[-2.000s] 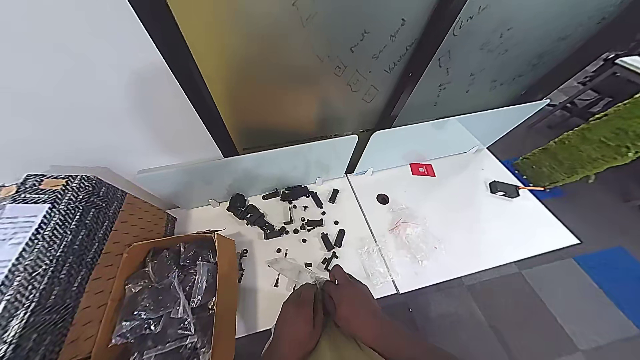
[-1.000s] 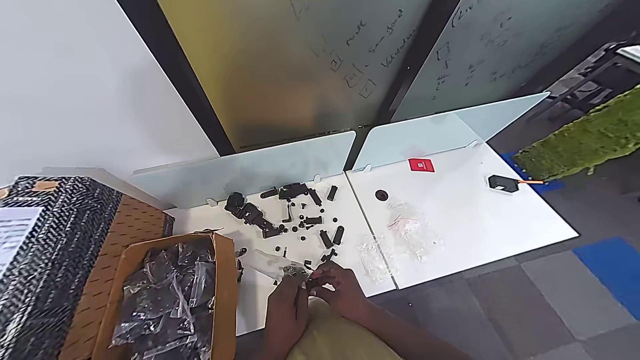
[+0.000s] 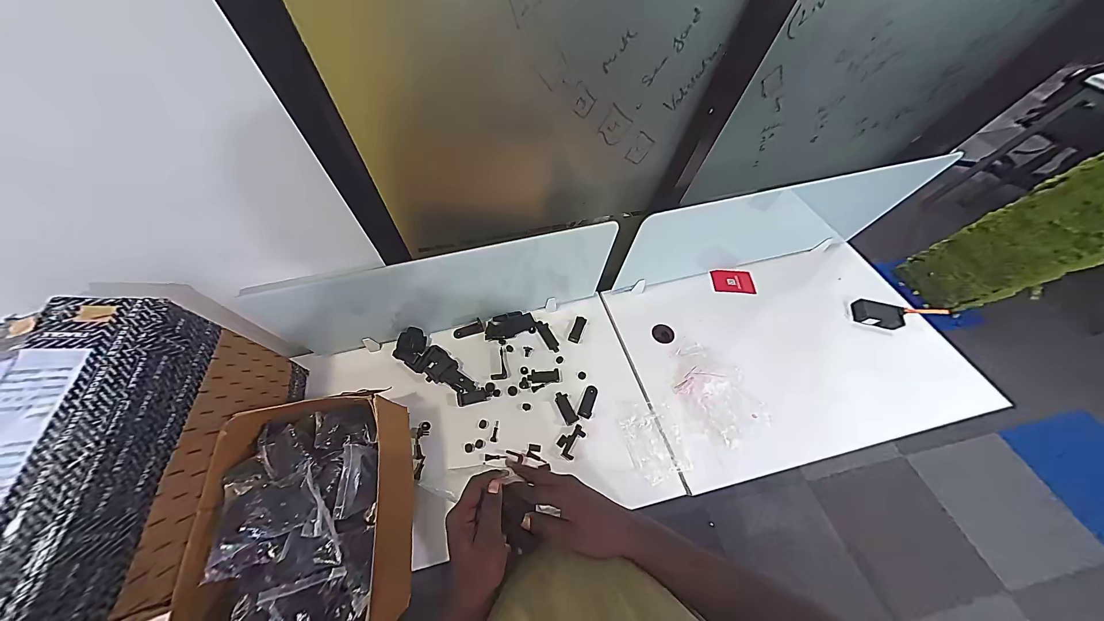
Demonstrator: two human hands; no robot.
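Note:
My left hand and my right hand meet at the near edge of the white table. A clear plastic bag reaches out to the left from the fingers of my left hand. My right fingers are bent close beside it, over small dark parts; whether they hold anything cannot be told. Beyond the hands lie several black cylinders, small round black pieces, a screw-like part and a larger jointed black assembly.
An open cardboard box of bagged dark parts stands at the left, beside a patterned box. Crumpled clear bags, a red card and a black device with an orange end lie on the right. Upright glass panels line the back.
My hands were close together around the bag; now the fingers are spread differently, with my right fingers reaching farther over the small parts. The parts on the table look much the same.

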